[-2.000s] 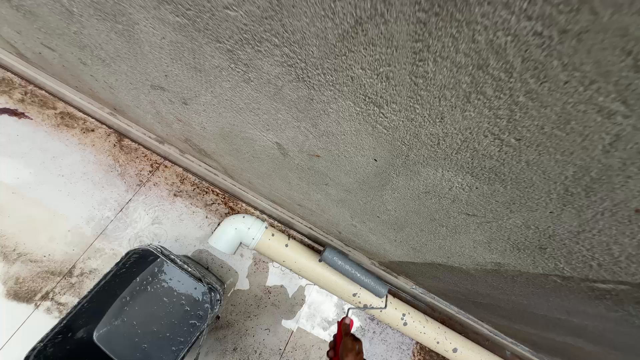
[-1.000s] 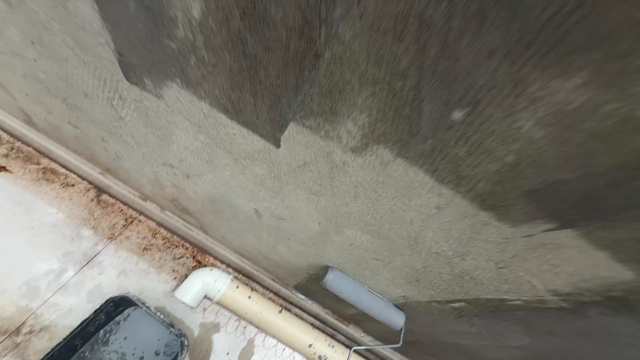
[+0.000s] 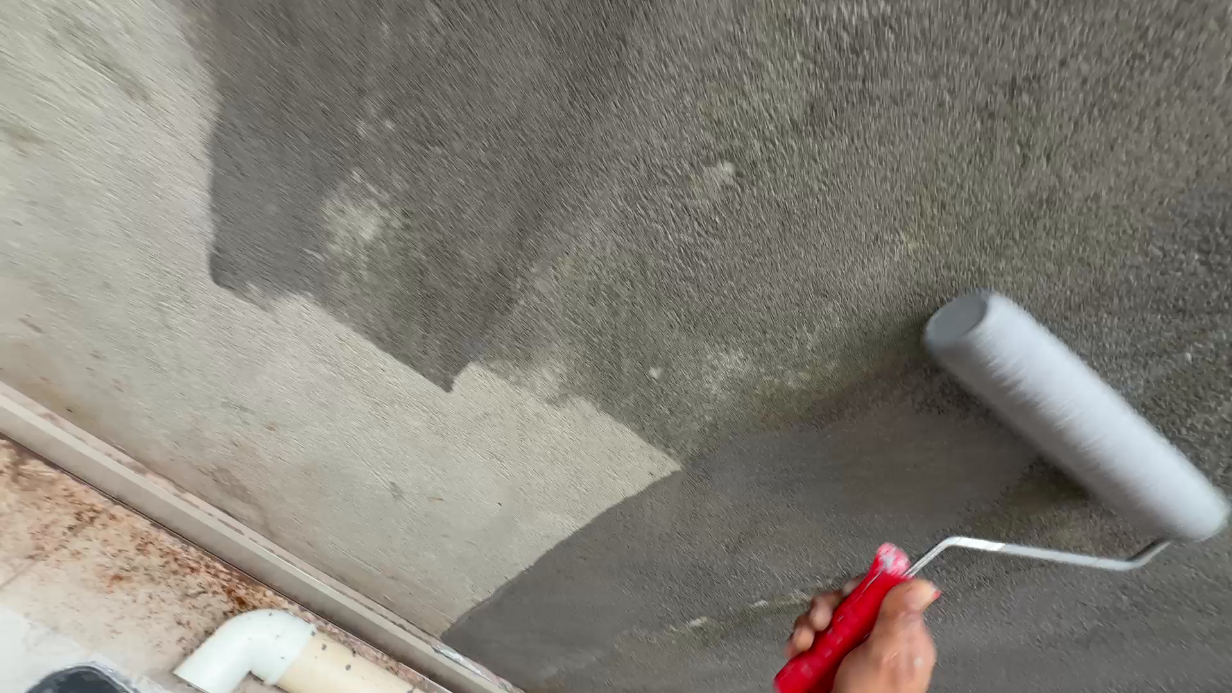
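My right hand (image 3: 890, 645) is closed around the red handle (image 3: 835, 626) of a paint roller, near the bottom edge right of centre. A bent metal rod runs from the handle to the pale grey, fuzzy roller cover (image 3: 1073, 414), which lies over the darker, damp-looking part of a rough cement-plastered wall (image 3: 577, 192). Slight blur softens the cover. A lighter band of the wall (image 3: 366, 462) borders the dark part with a jagged edge. My left hand is out of view.
A narrow ledge (image 3: 173, 496) follows the foot of the wall. At lower left, a white pipe elbow (image 3: 252, 640) joins a cream pipe (image 3: 337, 669) on the stained floor (image 3: 87, 549). The rim of a black tray (image 3: 82, 676) shows at the bottom left corner.
The roller has moved from beside the cream pipe up the wall and to the right. My right hand, out of frame one second ago, is visible again. The view has shifted considerably.
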